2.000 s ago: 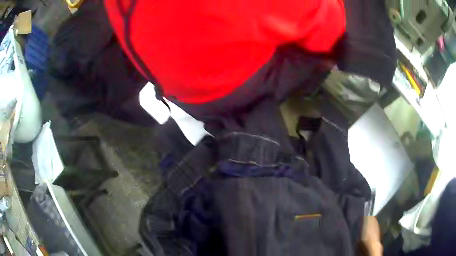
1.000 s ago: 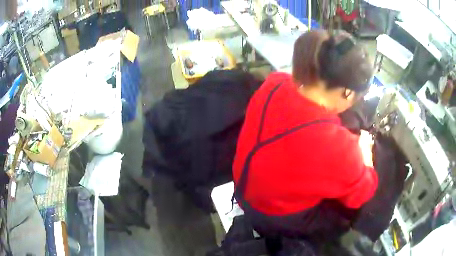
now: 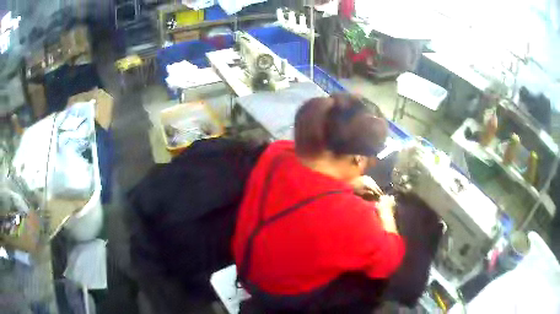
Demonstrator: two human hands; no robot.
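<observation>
Neither of my hands is in the picture. Nearest in front of me, a person in a red top (image 3: 313, 230) sits with their back to me on a white stool (image 3: 228, 288). Their hands (image 3: 377, 199) are at dark cloth (image 3: 414, 245) by a white sewing machine (image 3: 454, 205). A large pile of dark garments (image 3: 190, 208) lies at the person's left side. What the person's fingers hold is too blurred to tell.
A yellow-rimmed tub (image 3: 190, 126) stands beyond the pile. Another sewing machine (image 3: 261, 64) is on a table at the back. A white-filled container (image 3: 73, 153) is on the left. Thread cones (image 3: 513, 150) stand at right. A white stool (image 3: 420, 91) stands behind.
The view has risen from dark garments close below to the seated person and workshop. My hand, at the lower right edge two seconds ago, is out of view. The person now appears further left and lower.
</observation>
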